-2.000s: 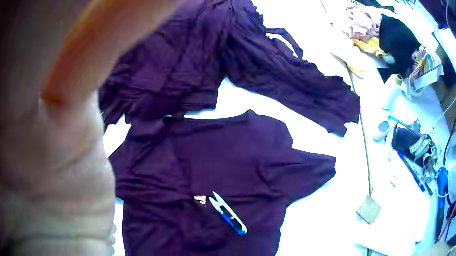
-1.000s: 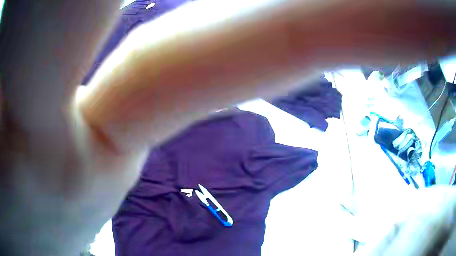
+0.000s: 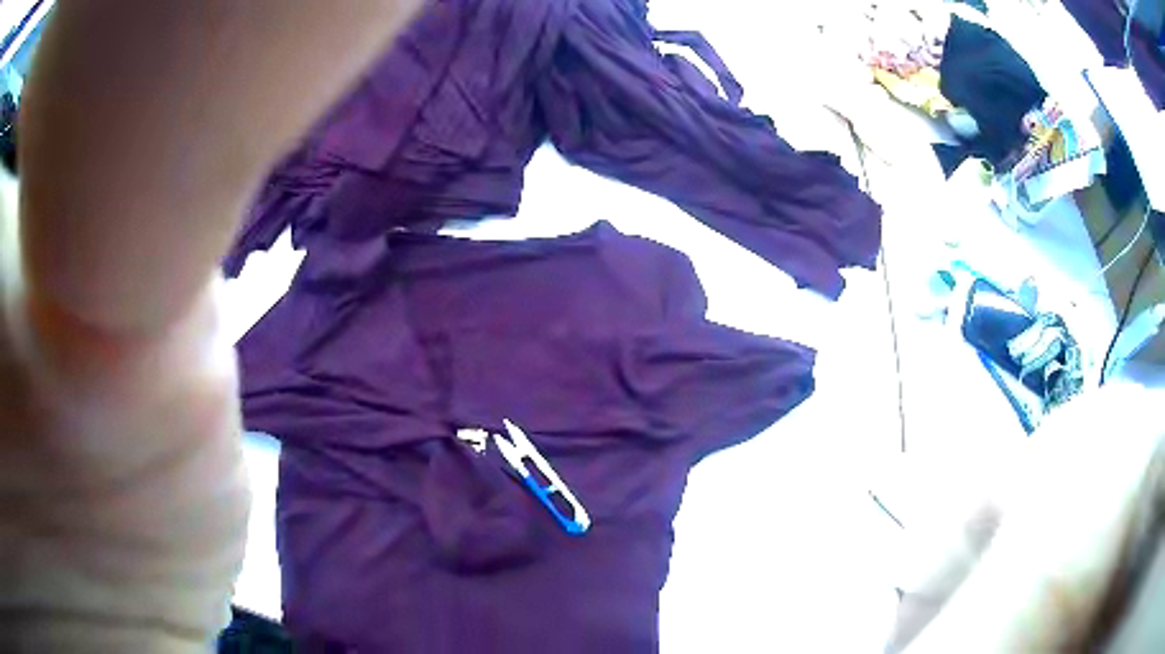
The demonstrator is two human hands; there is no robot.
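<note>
A dark maroon top (image 3: 537, 332) lies on the white table in front of me, with a small gold ornament (image 3: 473, 440) near its middle. Thread snips (image 3: 542, 478) with a blue handle and pale blades lie on the top beside the ornament, not held. A large blurred hand, apparently my left hand (image 3: 121, 383), fills the left side very close to the camera. Its fingertips are cut off or blurred, so its grip is unclear. A pale blurred shape at the lower right may be my right hand or arm (image 3: 1060, 537); its fingers cannot be made out.
More maroon tops (image 3: 422, 115) lie farther up the table, a sleeve (image 3: 728, 185) reaching right. Grey and black clutter (image 3: 1028, 339) with cords is at right. A black piece (image 3: 990, 70) and yellow and pink fabric (image 3: 913, 83) lie at upper right.
The blurred finger that crossed the upper view one second ago has drawn back left, uncovering the upper garments. The pale shape at lower right was absent two seconds ago. The snips remain on the top.
</note>
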